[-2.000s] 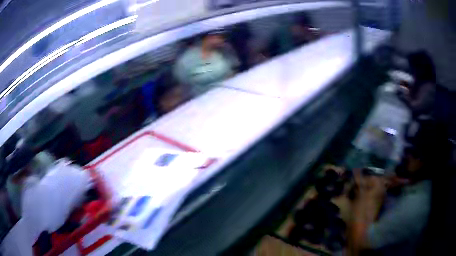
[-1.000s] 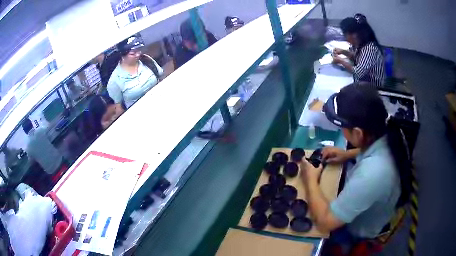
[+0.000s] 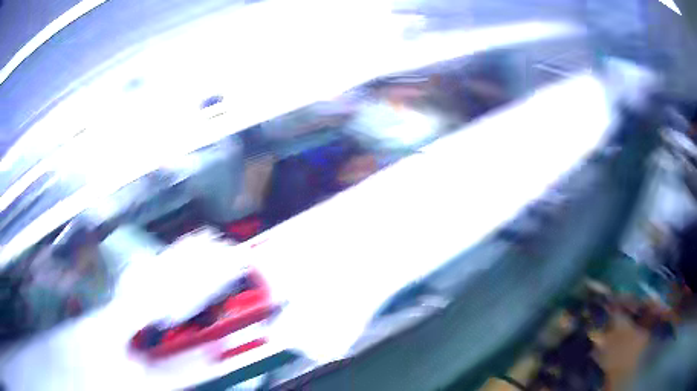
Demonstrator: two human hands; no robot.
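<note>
The picture is heavily blurred. Neither of my hands is in view. Nearest in front of me is the long white overhead shelf [image 3: 451, 206]. A red tray [image 3: 218, 324] stands on its near left end, with dark parts and a white bundle [image 3: 179, 267] at it. A white printed sheet lies against the tray's right side, washed out by glare. At the lower right, dark round parts [image 3: 569, 359] lie on a tan board [image 3: 623, 347], too smeared to tell apart.
The green conveyor belt [image 3: 458, 328] runs below the shelf toward the upper right. Blurred people are behind the shelf, one in a pale top [image 3: 397, 126]. Part of a person's pale sleeve [image 3: 676, 366] shows at the lower right edge. Bright lights streak the upper left.
The view has swung left: the red tray has shifted right in the picture, and the neighbour with the round parts has moved to the lower right edge. The picture has blurred again.
</note>
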